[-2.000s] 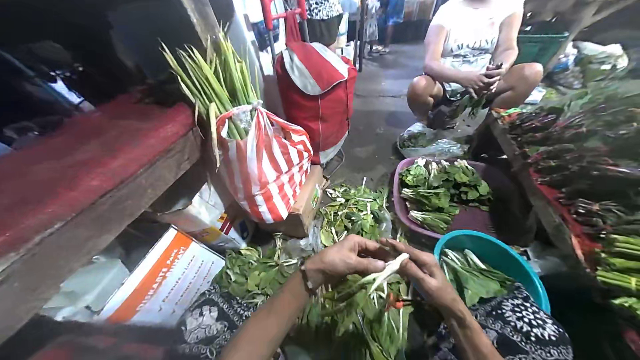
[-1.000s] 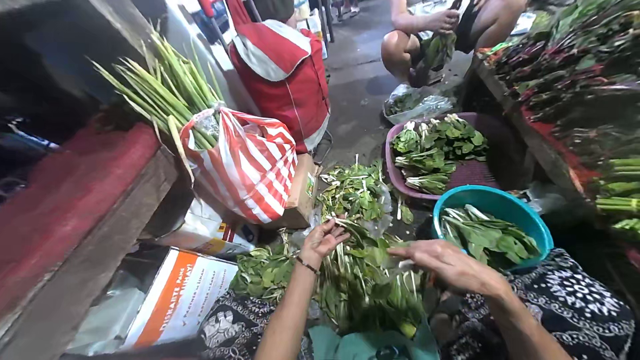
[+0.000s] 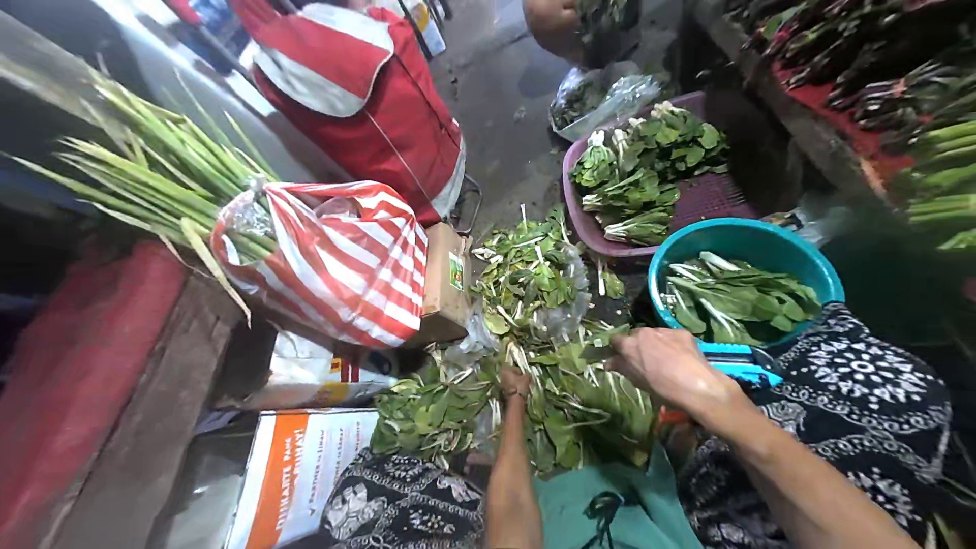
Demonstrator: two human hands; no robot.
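Note:
Loose leafy greens with pale stems [image 3: 583, 404] are heaped in front of my lap. My left hand [image 3: 515, 381] reaches into the heap, at the pale stems; whether its fingers grip them cannot be told. Over the right side of the heap is my right hand [image 3: 657, 362], its fingers curled at a green leaf or stem, the grip unclear. Just right of it a bright blue tool handle [image 3: 736, 364] lies by the teal plastic basin [image 3: 831, 267], which holds greens [image 3: 740, 297]. Behind the basin, a purple plastic basket [image 3: 583, 221] holds bunched greens [image 3: 648, 171]. More greens [image 3: 534, 274] lie on clear plastic.
At left stand a red-and-white striped plastic bag [image 3: 343, 267] with long green stalks, a cardboard box [image 3: 446, 282] and a red trolley bag [image 3: 381, 114]. A printed white-and-orange box [image 3: 305, 473] lies nearer. Wooden stall edges flank both sides; another person's hand shows at the top.
My left hand has moved down into the heap. My right hand's fingers, extended a second ago, are now curled. The view has shifted lower and closer.

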